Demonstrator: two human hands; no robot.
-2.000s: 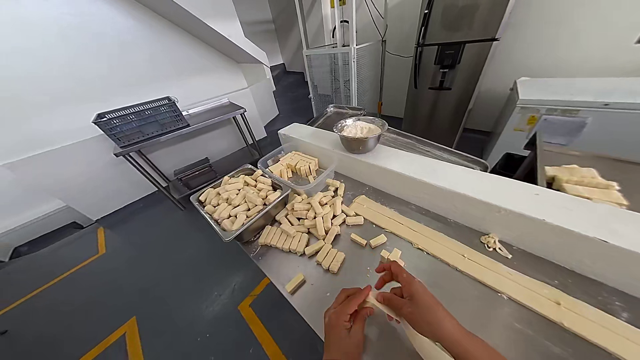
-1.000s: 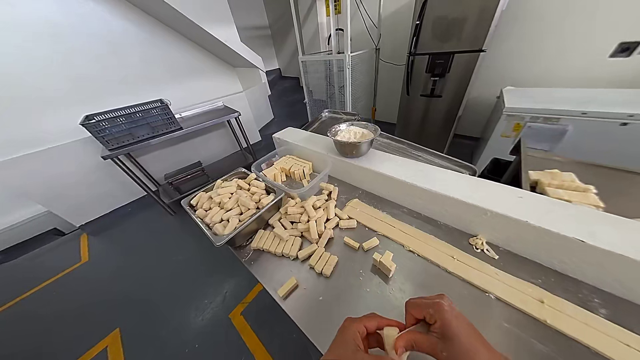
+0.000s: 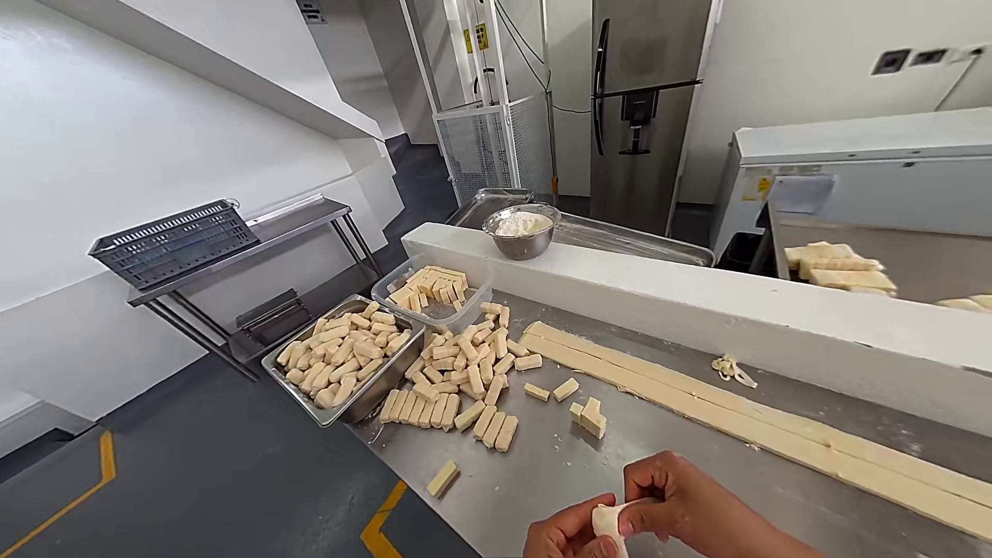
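Observation:
At the bottom of the head view my left hand (image 3: 570,529) and my right hand (image 3: 673,500) pinch one piece of pale dough (image 3: 609,521) between them; its lower end is cut off by the frame. Just beyond them a small cluster of cheese-like sticks (image 3: 591,418) lies on the steel table. Two long dough strips (image 3: 697,399) run side by side toward the lower right. Left of my hands lie a single stick (image 3: 442,478), a row of dough-covered sticks (image 3: 419,408) and a loose pile (image 3: 465,360).
A steel pan (image 3: 341,415) full of wrapped sticks and a clear plastic tub (image 3: 480,298) of bare sticks stand at the table's left end. A metal bowl of white flour (image 3: 522,242) sits on the white ledge (image 3: 659,283). A dough scrap (image 3: 732,371) lies near the ledge.
My hands have stayed together on the dough. The long dough tail that hung below my right hand two seconds ago no longer shows. The view has shifted slightly.

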